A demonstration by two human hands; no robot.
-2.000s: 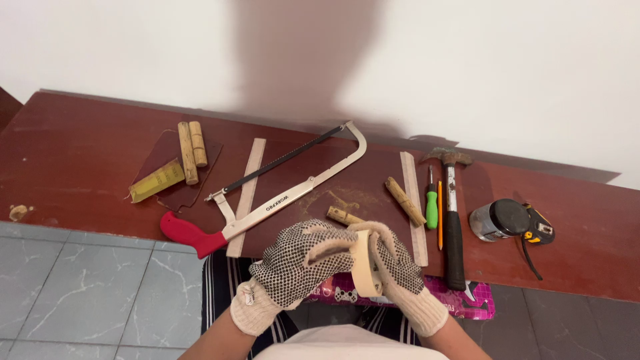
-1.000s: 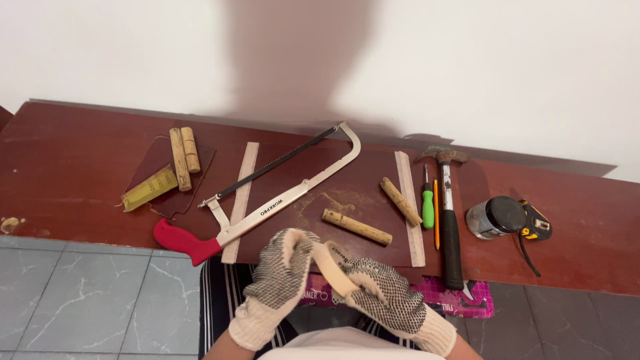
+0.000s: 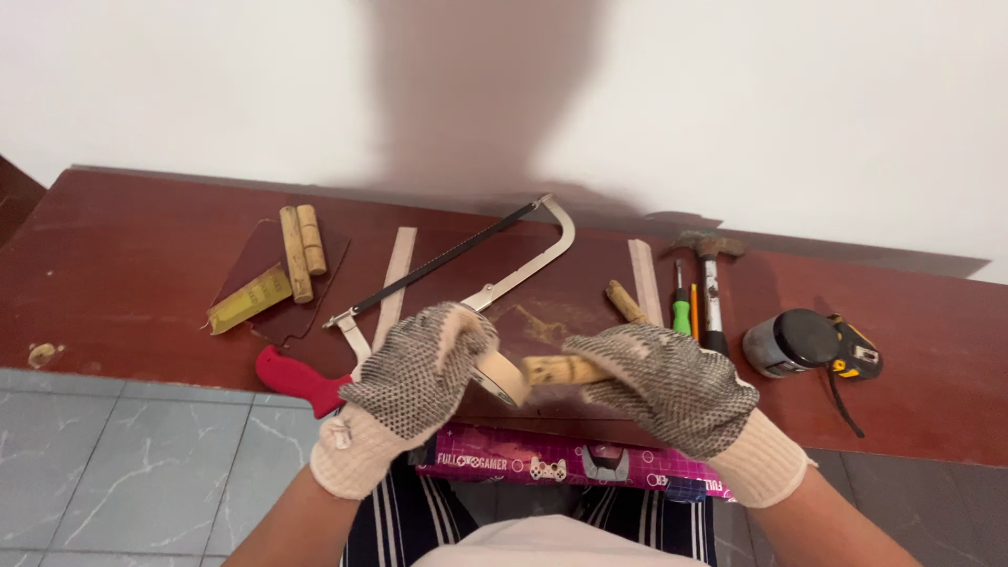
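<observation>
Both hands wear knitted gloves with dark dots. My left hand (image 3: pixel 429 370) grips a roll of masking tape (image 3: pixel 502 376), over the lower frame of a hacksaw (image 3: pixel 512 279) with a red handle. Held in my right hand (image 3: pixel 665 382) is a bamboo piece (image 3: pixel 563 369), its left end close beside the tape roll. Another bamboo piece (image 3: pixel 626 302) lies just beyond the right fingers, partly hidden by them. Two pale strips, a left one (image 3: pixel 398 272) and a right one (image 3: pixel 646 279), lie on the red-brown bench top.
At left, two bamboo pieces (image 3: pixel 291 252) and a yellowish strip (image 3: pixel 252 301) rest on dark sheets. To the right lie a screwdriver (image 3: pixel 681 311), a pencil (image 3: pixel 694 307), a claw hammer (image 3: pixel 712 291), a black-lidded jar (image 3: pixel 791 343) and a tape measure (image 3: pixel 858 350). Pink printed material (image 3: pixel 512 457) borders the front edge.
My hands have moved apart. The left has carried the tape roll left, and the right has let go of it and taken hold of the bamboo piece that lay on the bench.
</observation>
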